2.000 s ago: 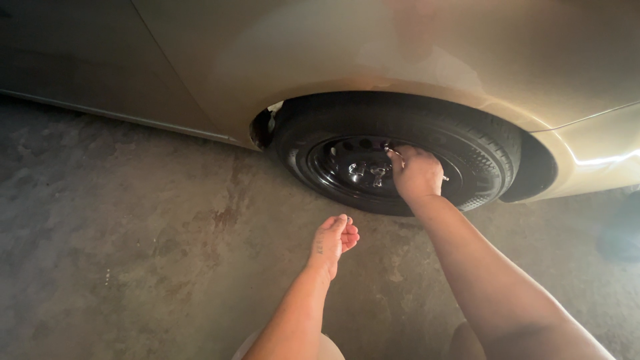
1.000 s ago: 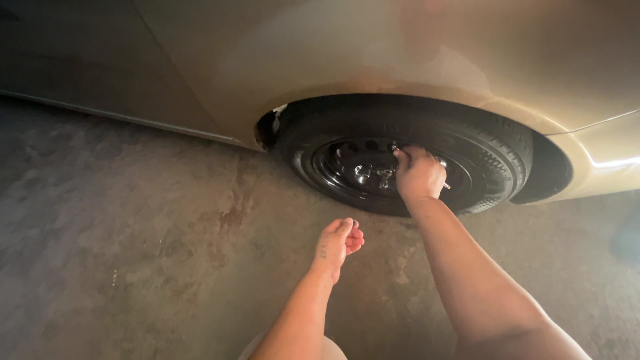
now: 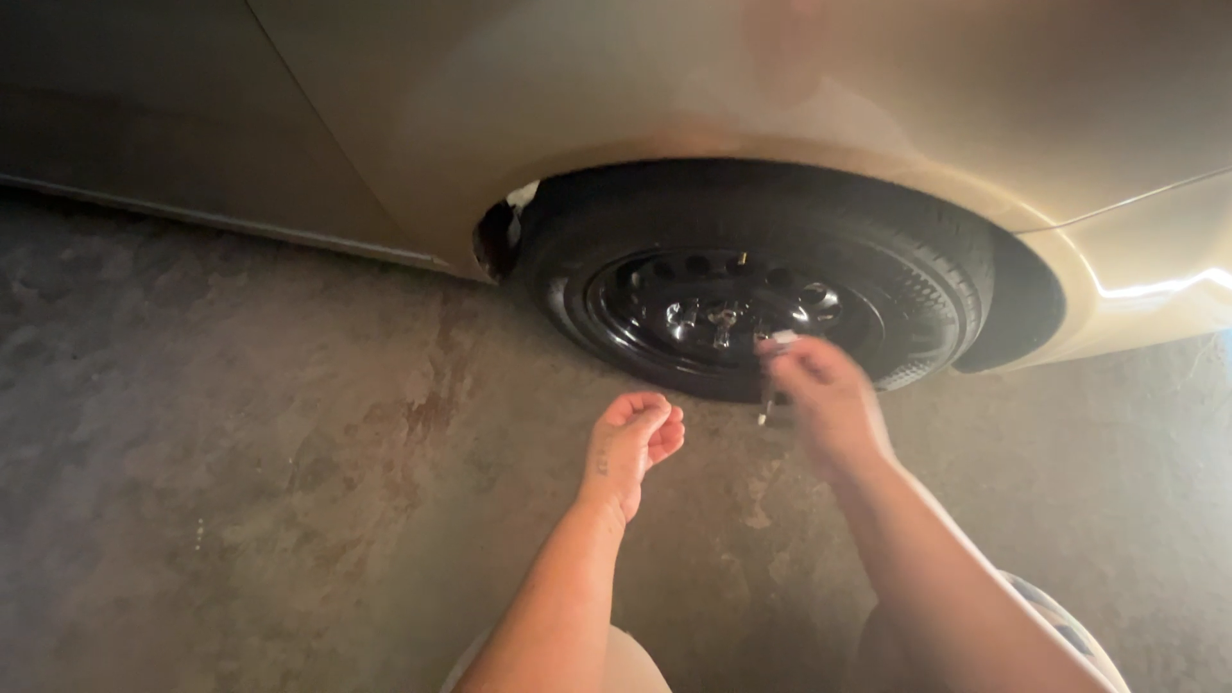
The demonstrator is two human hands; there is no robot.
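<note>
My right hand [image 3: 830,399], blurred by motion, is closed on a small slim tool with a pale tip, perhaps a tire pressure gauge [image 3: 767,385]. It is just in front of the lower right part of the black steel wheel [image 3: 736,361]. Near the top of the wheel's rim stands a valve stem [image 3: 742,258] with a yellowish tip. Shiny lug nuts [image 3: 724,316] surround the hub. Below the tire [image 3: 568,241], my left hand [image 3: 640,438] hangs in the air with curled fingers and its thumb against the index finger; whether it holds something small cannot be told.
The gold-beige car's fender [image 3: 597,87] arches over the tire, and a door seam runs down at the left. A damaged or open edge [image 3: 499,236] shows at the left of the wheel arch. Stained concrete floor [image 3: 289,481] lies beneath. My knees show at the bottom edge.
My right hand has drawn back from the upper part of the wheel, down toward me, with the slim tool in it. The valve stem now shows. My left hand stays about where it was.
</note>
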